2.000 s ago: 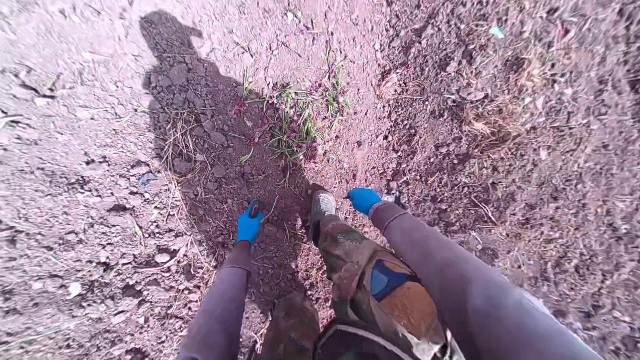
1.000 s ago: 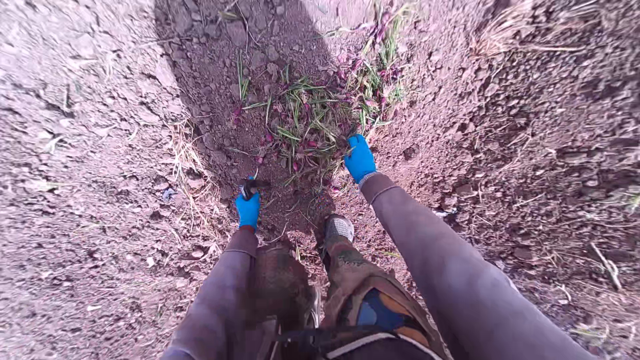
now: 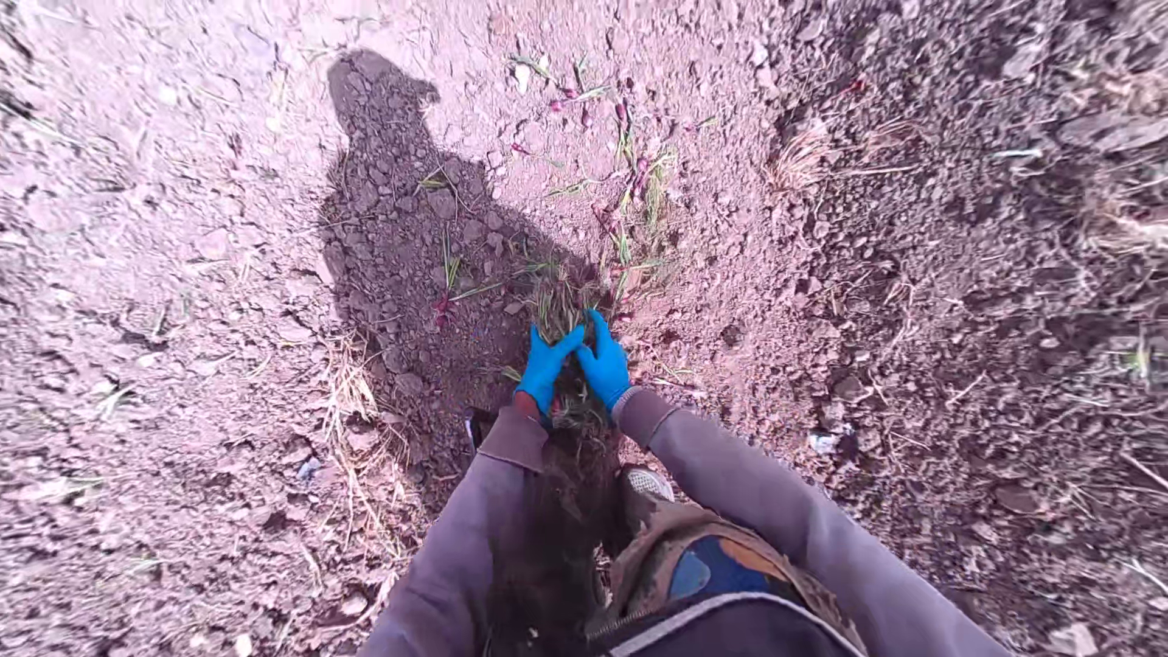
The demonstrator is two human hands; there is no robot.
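Note:
Both my hands wear blue gloves and are close together, low over the soil. My left hand [image 3: 546, 367] and my right hand [image 3: 602, 363] hold a bunch of green and straw-coloured plant stems [image 3: 558, 303] between them, its tops pointing away from me. Reddish-purple onion-like bulbs [image 3: 443, 312] with green leaves lie loose on the ground left of the bunch, and more green stalks [image 3: 630, 205] are strewn beyond it. A dark object [image 3: 476, 425] shows beside my left wrist; what it is, I cannot tell.
Cloddy reddish-brown soil [image 3: 912, 365] surrounds me. Dry straw tufts lie at the left [image 3: 349, 392] and upper right [image 3: 803, 160]. My shoe [image 3: 650, 482] stands just below my hands. A shadow of a person [image 3: 392, 182] falls across the ground.
My hands, apart before, have come together around the bunch. The dark-handled tool seen in my left hand earlier is no longer seen there. Stems that lay heaped ahead are now partly gathered.

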